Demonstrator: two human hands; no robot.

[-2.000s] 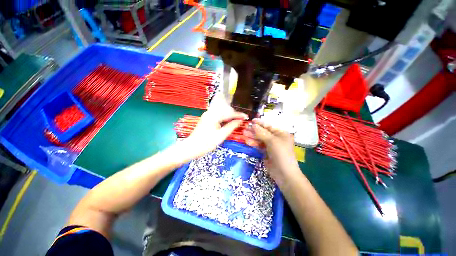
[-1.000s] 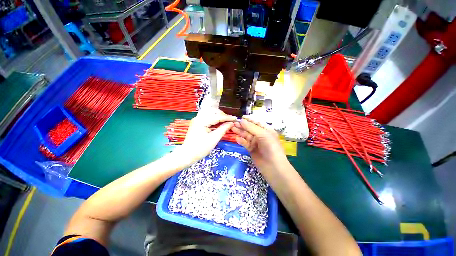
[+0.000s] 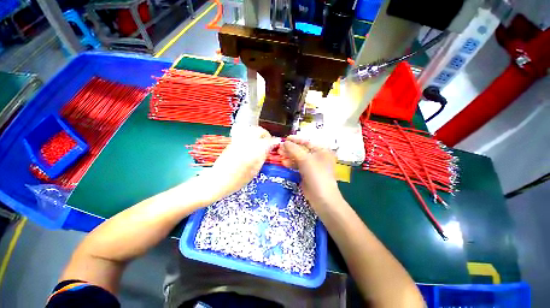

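Note:
My left hand (image 3: 242, 157) and my right hand (image 3: 313, 165) meet at their fingertips just in front of the die at the foot of the dark crimping press (image 3: 274, 90). The fingers are pinched together. A small reddish spot shows between them, but what each hand holds is too small and hidden to tell. A small bundle of red wires (image 3: 206, 150) lies behind my left hand and partly under it. The blue terminal tray (image 3: 253, 264) with silvery terminals sits below my hands, at the bench's front edge.
A neat red wire bundle (image 3: 193, 97) lies left of the press, a looser red wire pile (image 3: 410, 157) right of it. A large blue bin (image 3: 129, 63) at far left holds red wires and a small blue box (image 3: 78, 157). A red plastic piece (image 3: 395, 96) and power strip (image 3: 464, 54) stand right.
The view has shifted slightly. My hands stay together by the die. My right fingers are more curled in than a second ago, and a reddish spot now shows at the fingertips.

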